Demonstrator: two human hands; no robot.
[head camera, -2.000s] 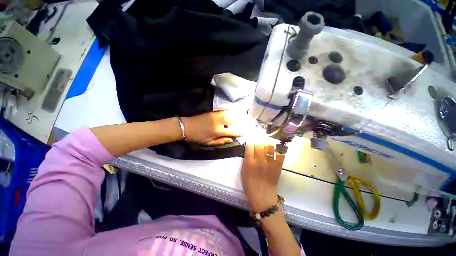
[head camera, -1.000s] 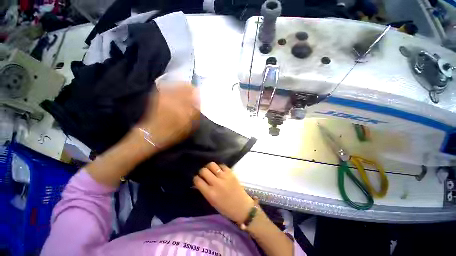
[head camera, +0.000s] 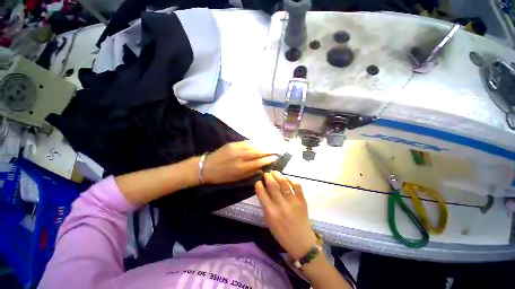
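Note:
The black fabric piece (head camera: 141, 124) spreads over the left of the table and down to the lap, with a pale grey facing (head camera: 202, 56) along its upper right edge. My left hand (head camera: 237, 161) lies on the cloth, fingers at its narrow right end just left of the needle area. My right hand (head camera: 284, 209) is just below, fingertips on the same end. The end's tip shows between my hands and the presser foot area, which is washed out by the lamp. The white sewing machine (head camera: 361, 84) stands at right.
Scissors (head camera: 393, 180) with green and yellow loops lie on the machine bed, with a tiny green and orange item (head camera: 419, 157) above them. A blue crate (head camera: 34, 217) is at lower left. A cream machine head (head camera: 34, 90) stands at far left.
The black cloth was pulled out from under the machine head and swung left, showing the pale facing. Since then my left hand has moved right and down to the cloth's end; my right hand has moved right.

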